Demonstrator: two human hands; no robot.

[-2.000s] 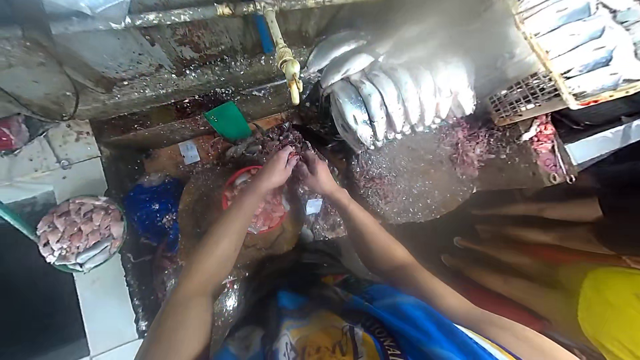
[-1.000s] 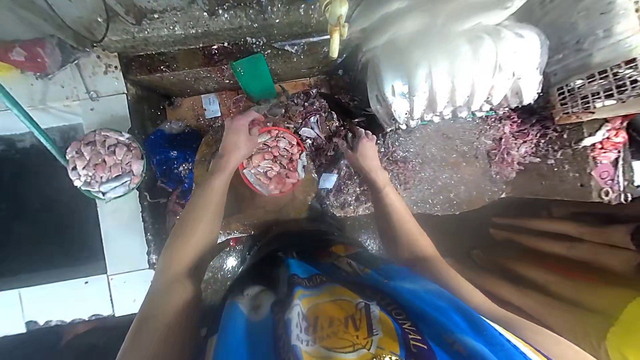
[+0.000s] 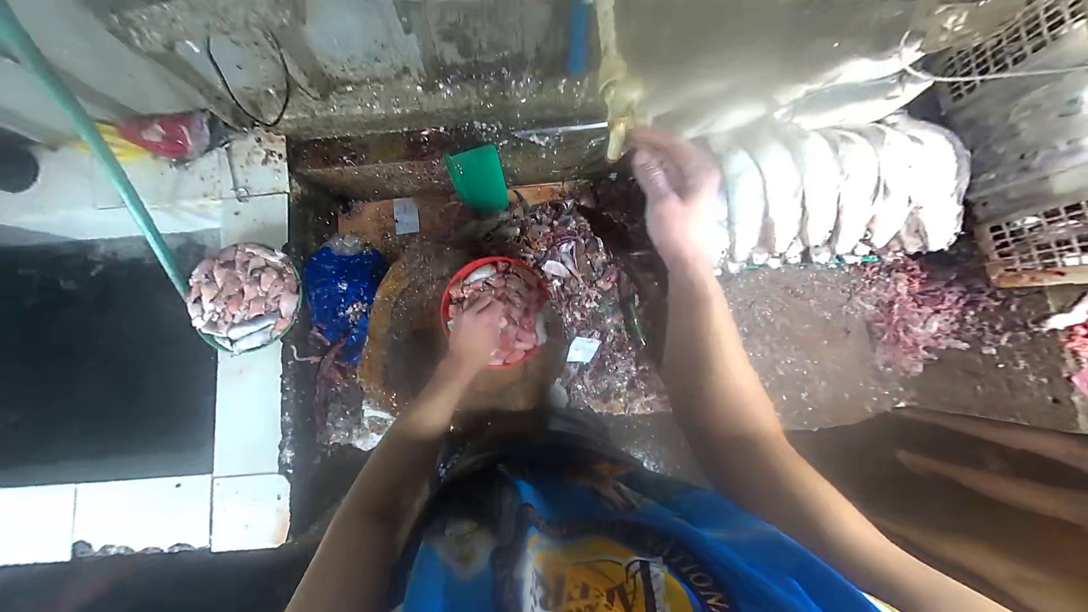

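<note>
My left hand [image 3: 477,330] rests on the cut fish pieces [image 3: 517,308] inside a red round basin [image 3: 445,316]; whether its fingers grip a piece is unclear. My right hand [image 3: 676,183] is raised beside the spout of a pale plastic faucet [image 3: 620,106], its fingers blurred, and touching cannot be confirmed. Just right of that hand lies a row of whole silvery fish [image 3: 820,191]. Between the basin and my right forearm spreads a heap of fish scraps [image 3: 568,255]. A wooden board [image 3: 399,340] sits under the basin.
A green plastic scoop or container [image 3: 478,177] stands behind the basin. Left are a blue plastic bag [image 3: 343,285] and a second bowl of fish pieces [image 3: 244,293] on a white tiled ledge [image 3: 246,416]. Pink fish offal [image 3: 914,314] and a plastic crate [image 3: 1037,242] lie right. Another person's limbs [image 3: 1003,476] show lower right.
My right hand has moved from the scraps up to the faucet. My left hand has gone from the basin's rim onto the pieces inside it.
</note>
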